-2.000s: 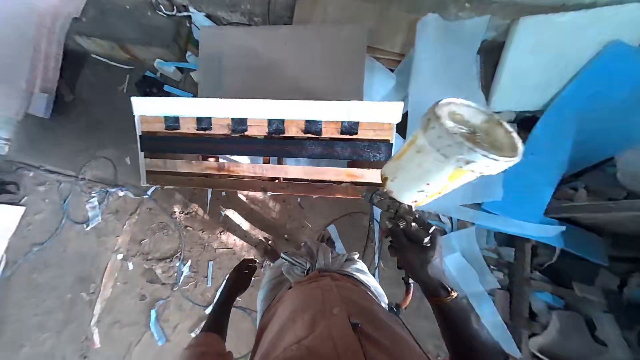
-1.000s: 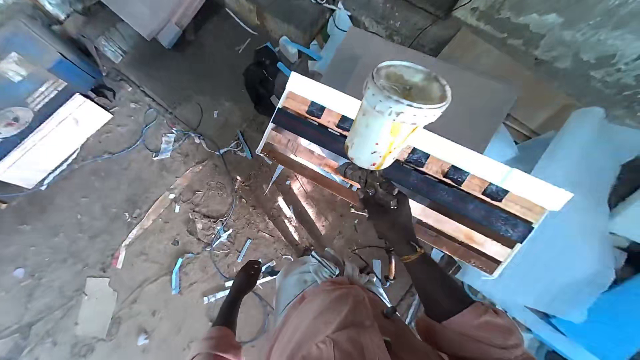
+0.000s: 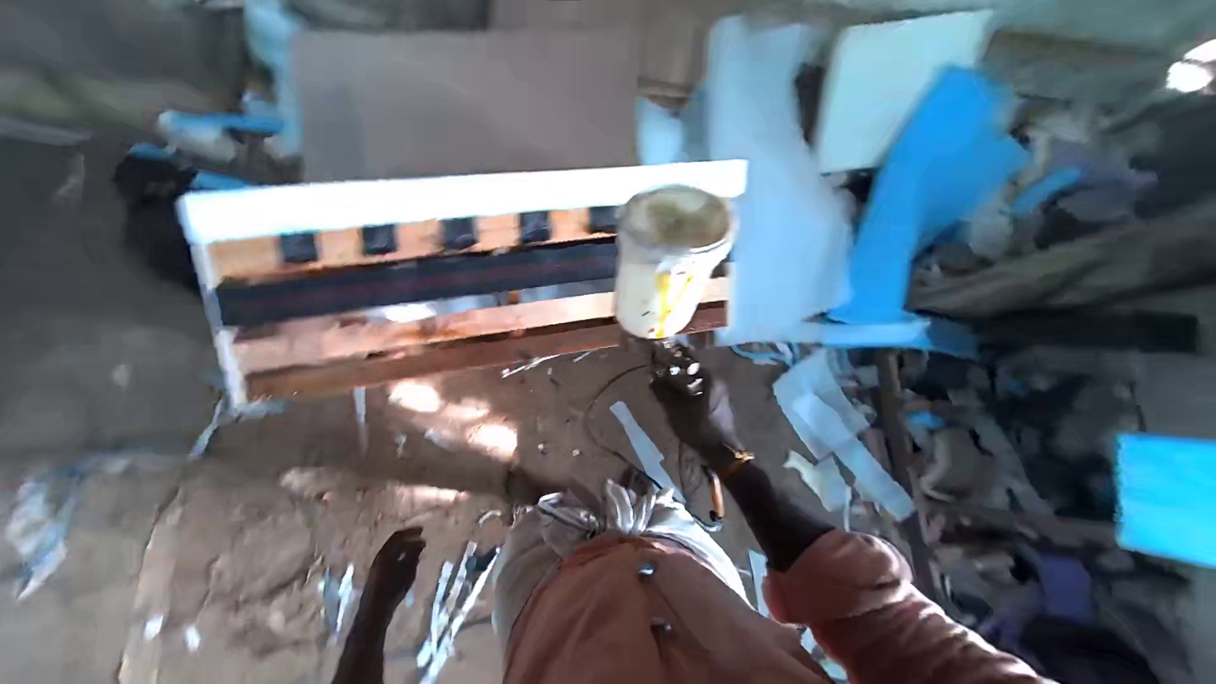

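A white, stained plastic bucket rises from my right hand, which grips it at its lower end. The bucket stands in front of the right part of a wooden frame with a white edge, a dark strip along it and several dark patches. How the fingers hold the bucket is partly hidden. My left hand hangs low over the ground at the left of my body, with nothing visible in it; its fingers are blurred.
Behind the frame lies a flat grey-brown board. Pale foam sheeting and a blue sheet are at the right, near cluttered scraps. A cable and plastic strips lie on the dirt ground.
The view swung left, then back right. The bucket stays in my right hand and now overlaps the frame's right part; two seconds ago it was at the frame's right end.
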